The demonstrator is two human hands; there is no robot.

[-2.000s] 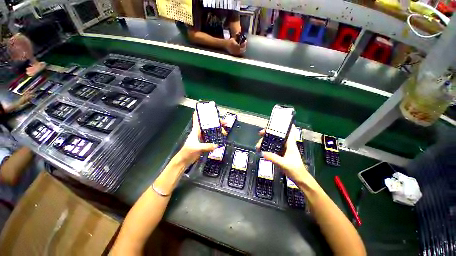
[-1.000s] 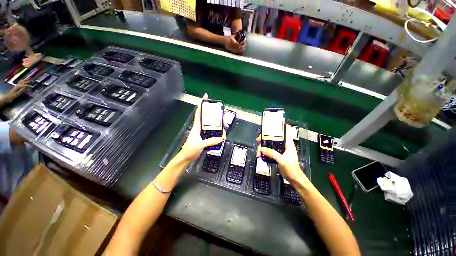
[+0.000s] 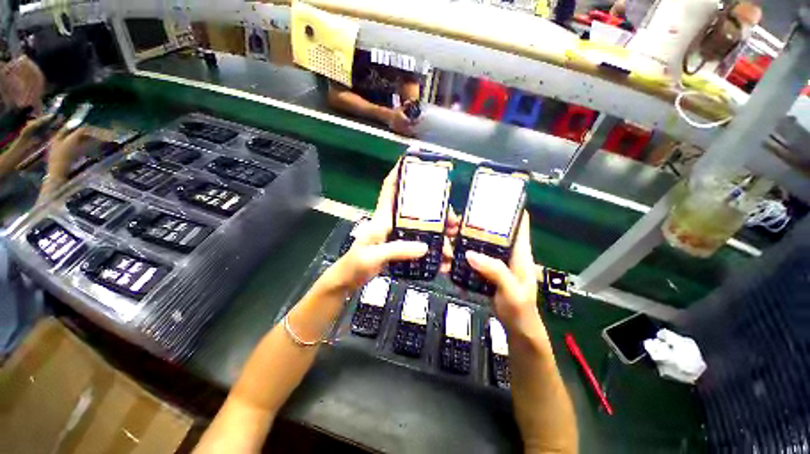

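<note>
My left hand [image 3: 382,253] holds a keypad phone [image 3: 423,199] upright, with its white screen lit and the thumb on its keys. My right hand [image 3: 511,275] holds a second keypad phone [image 3: 491,209] close beside it, also lit, with the thumb on its upper keys. Both phones are raised above a clear blister tray [image 3: 348,332]. Several keypad phones lie face up in the tray's front row, with lit white screens, one of them here [image 3: 413,321]. The tray's back row is mostly hidden behind my hands and the held phones.
Stacked full trays [image 3: 258,208] stand left, above a carton [image 3: 75,395]. At right lie a spare keypad phone [image 3: 558,293], red pen [image 3: 589,374], smartphone [image 3: 632,337] and tissue [image 3: 675,355]. Ribbed empty trays [image 3: 755,355] stand far right. Other people's hands show beyond the belt and at left.
Both held phones have come together side by side and look larger and nearer. The view has tilted up slightly. The person's hands at far left have moved.
</note>
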